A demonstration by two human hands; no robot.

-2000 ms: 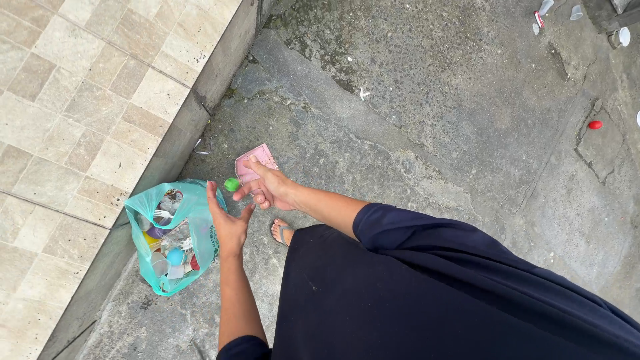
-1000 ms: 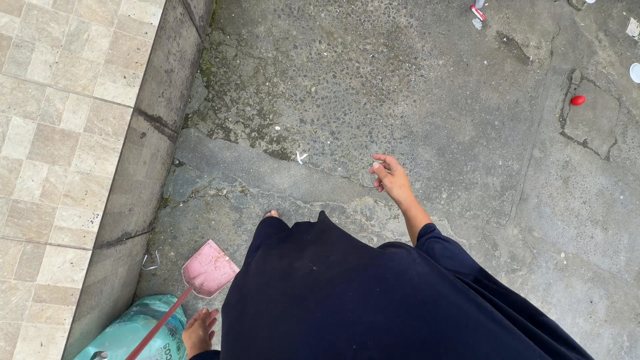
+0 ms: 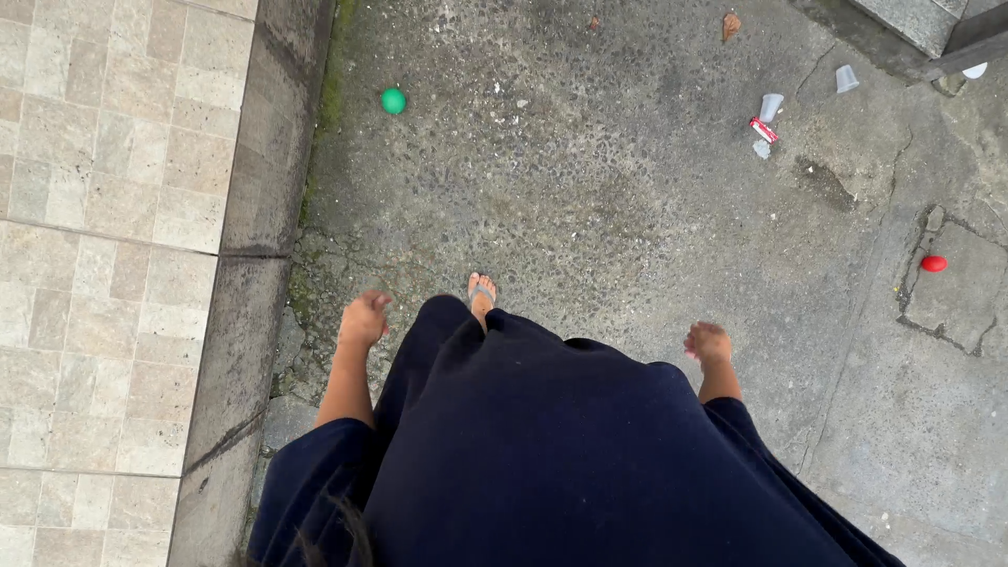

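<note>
My left hand [image 3: 365, 317] hangs at the left of the dark skirt, near the low concrete wall, its fingers loosely bent and nothing visible in it. On the other side of the skirt is my right hand [image 3: 708, 342], slightly blurred, with loosely curled fingers and no object seen in it. Both are held over the rough concrete ground. A green ball [image 3: 393, 101] lies farther forward, close to the wall. At the far right, a red ball-like object [image 3: 934, 264] rests on a cracked patch. My foot in a grey flip-flop [image 3: 482, 294] shows in front of the skirt.
Along the left runs a concrete wall [image 3: 256, 315] edging a raised tiled surface [image 3: 126, 165]. Plastic cups [image 3: 771, 107] [image 3: 846, 79], a red-and-white wrapper [image 3: 763, 130] and a dry leaf [image 3: 731, 27] lie toward the upper right. A concrete step [image 3: 906, 27] stands in the corner.
My hands, close together at the teal bag two seconds ago, are now apart at either side. The bag and the pink dustpan have left view. The view has shifted forward, showing the green ball.
</note>
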